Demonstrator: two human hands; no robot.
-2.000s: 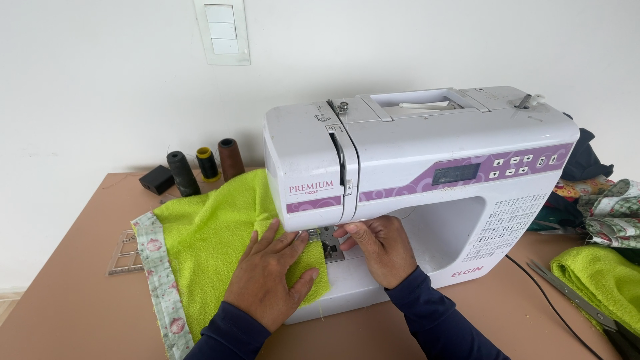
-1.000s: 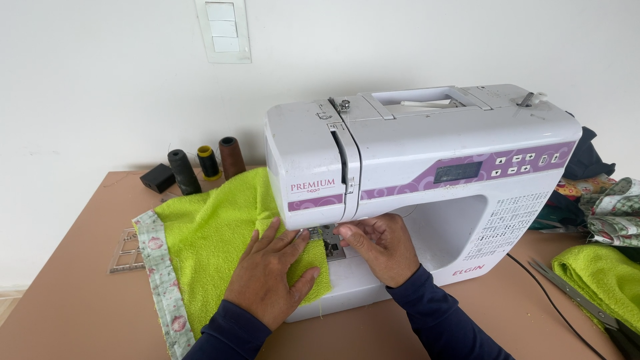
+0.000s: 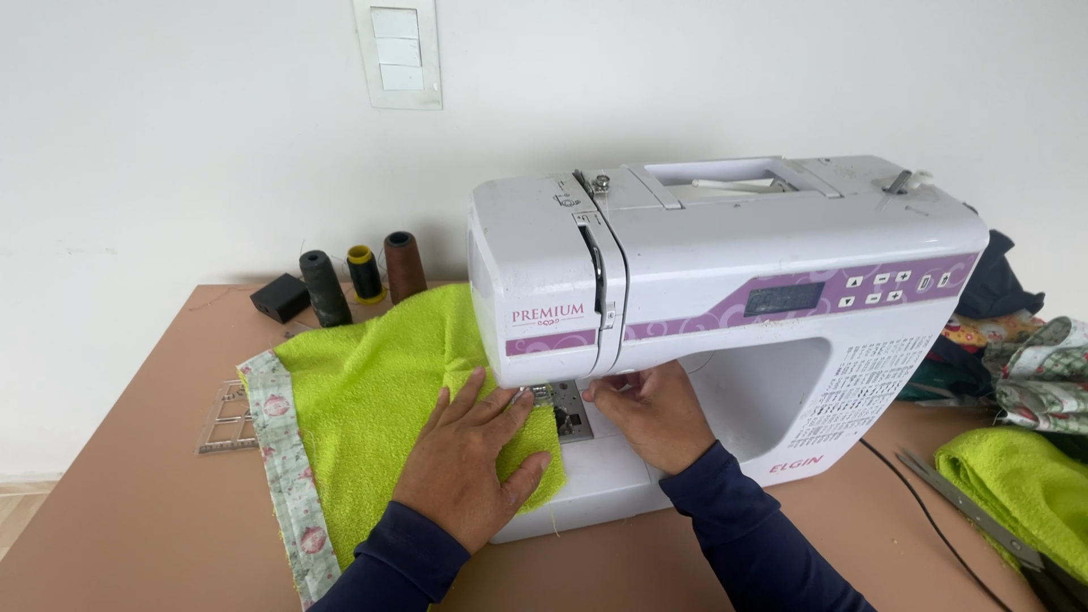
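Observation:
A white and purple Elgin sewing machine (image 3: 722, 255) stands on the table. Lime-green terry cloth (image 3: 374, 365), edged on its left with a patterned fabric band (image 3: 293, 484), lies partly on the machine bed. My left hand (image 3: 476, 450) rests on the cloth with fingers apart, its fingertips beside the presser foot (image 3: 541, 393). Right of the foot, my right hand (image 3: 659, 412) has its thumb and index finger close together under the machine head; whether something thin is between them cannot be seen. The metal needle plate (image 3: 574, 416) shows between the hands. The needle is hidden.
Behind the cloth stand a dark grey thread cone (image 3: 325, 289), a black and yellow spool (image 3: 365, 276), a brown cone (image 3: 405, 268) and a black block (image 3: 280, 297). A clear ruler (image 3: 228, 421) lies left. On the right are scissors (image 3: 969, 510), green cloth (image 3: 1020, 484), printed fabrics (image 3: 1045, 374) and a black cord (image 3: 926, 518).
My right hand has moved slightly up toward the underside of the machine head, its fingers now more drawn in. My left hand stays on the green cloth.

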